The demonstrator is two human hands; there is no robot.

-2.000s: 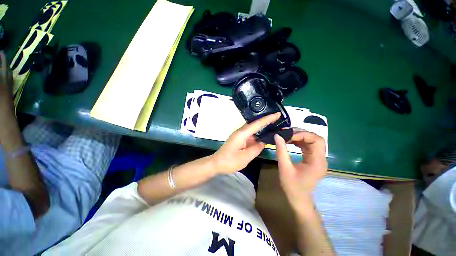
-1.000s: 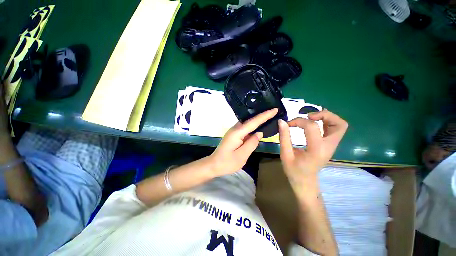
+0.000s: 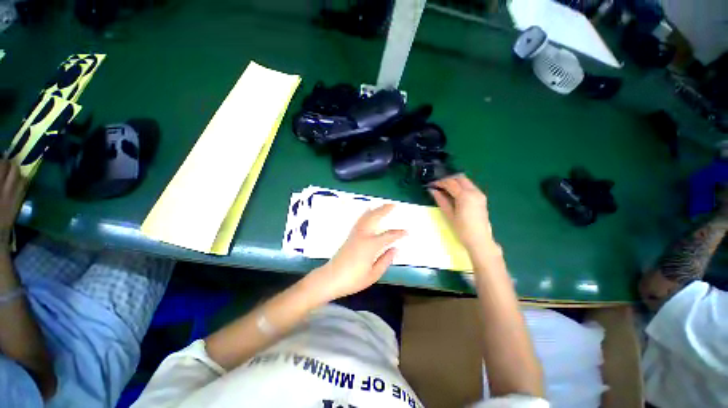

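My left hand (image 3: pixel 369 250) is over the white pad sheet (image 3: pixel 427 237), empty, fingers apart. Black curved shapes show at the sheet's left end, and its right end is bare yellowish backing. My right hand (image 3: pixel 464 209) reaches past the sheet to the near right edge of the pile of black plastic housings (image 3: pixel 363 159). Its fingertips meet a dark housing (image 3: pixel 427 166) there; whether they grip it is unclear. A small cluster of black housings (image 3: pixel 573 198) lies on the green bench to the right.
A folded cream backing sheet (image 3: pixel 219 155) slants left of the pad sheet. Farther left are a neighbour's yellow pad strip (image 3: pixel 49 119) and grey-black parts (image 3: pixel 116 159). A metal post (image 3: pixel 399 48) and white fan (image 3: pixel 555 65) stand beyond. A carton (image 3: pixel 439 339) is below the bench edge. People sit on both sides.
The housing is out of my left hand, which now lies over the sheet. My right hand has moved up to the pile. The black shape at the sheet's right end no longer shows.
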